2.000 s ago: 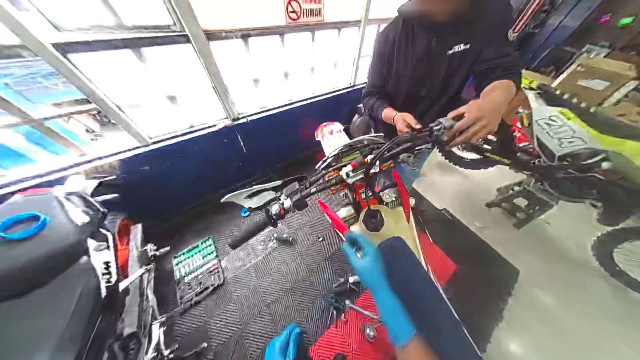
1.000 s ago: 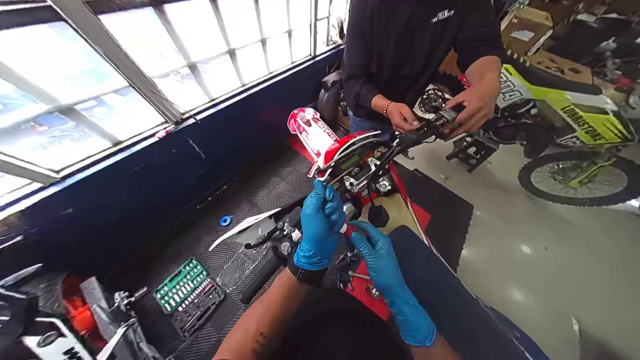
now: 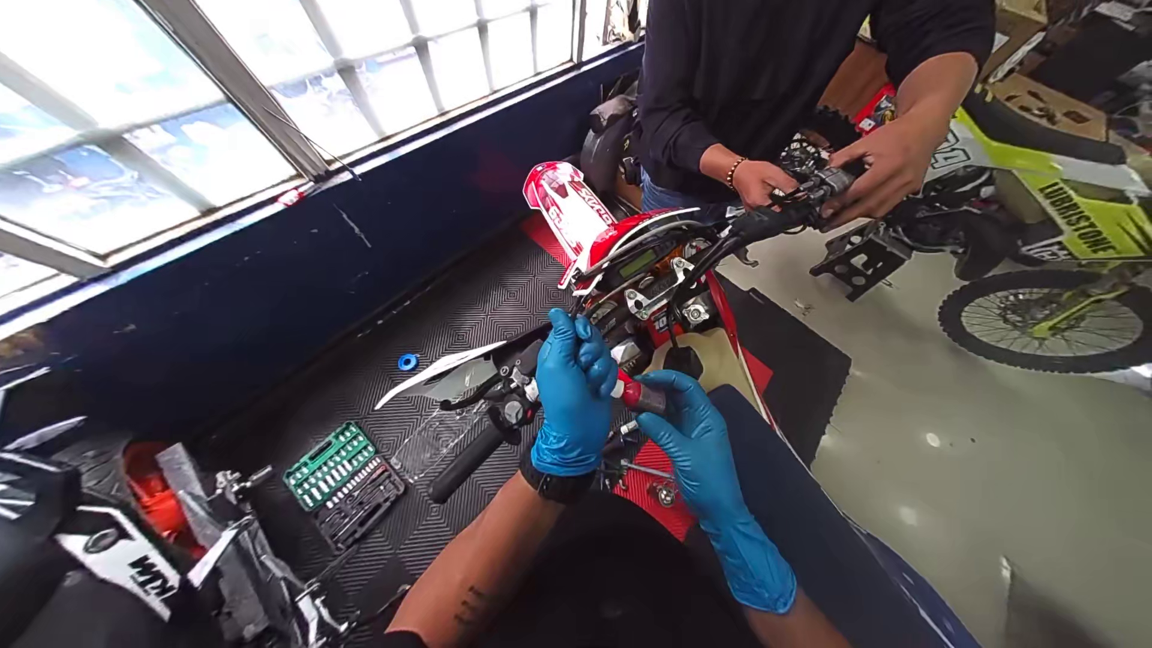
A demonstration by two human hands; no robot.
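My left hand (image 3: 576, 391), in a blue glove, has its fingers curled above the handlebar area of a red and white dirt bike (image 3: 585, 225); what it grips is hidden. Just right of it, my right hand (image 3: 693, 441), also gloved, holds a small red and dark cylindrical object (image 3: 643, 396) between thumb and fingers. Its pale end points toward my left hand. Below lies the bike's black left grip (image 3: 468, 459) with a white hand guard (image 3: 441, 371). The fuel tank (image 3: 711, 355) is beyond my right hand.
A person (image 3: 765, 99) across the bike handles controls on the far handlebar. An open socket set (image 3: 342, 477) and a blue ring (image 3: 408, 362) lie on the black mat. A KTM motorcycle (image 3: 117, 549) stands at left, a yellow-green dirt bike (image 3: 1062, 198) at right.
Two seconds ago my left hand was low at the bottom edge and my right hand held the red object near the tank. Both hands are now close together. The view has shifted.
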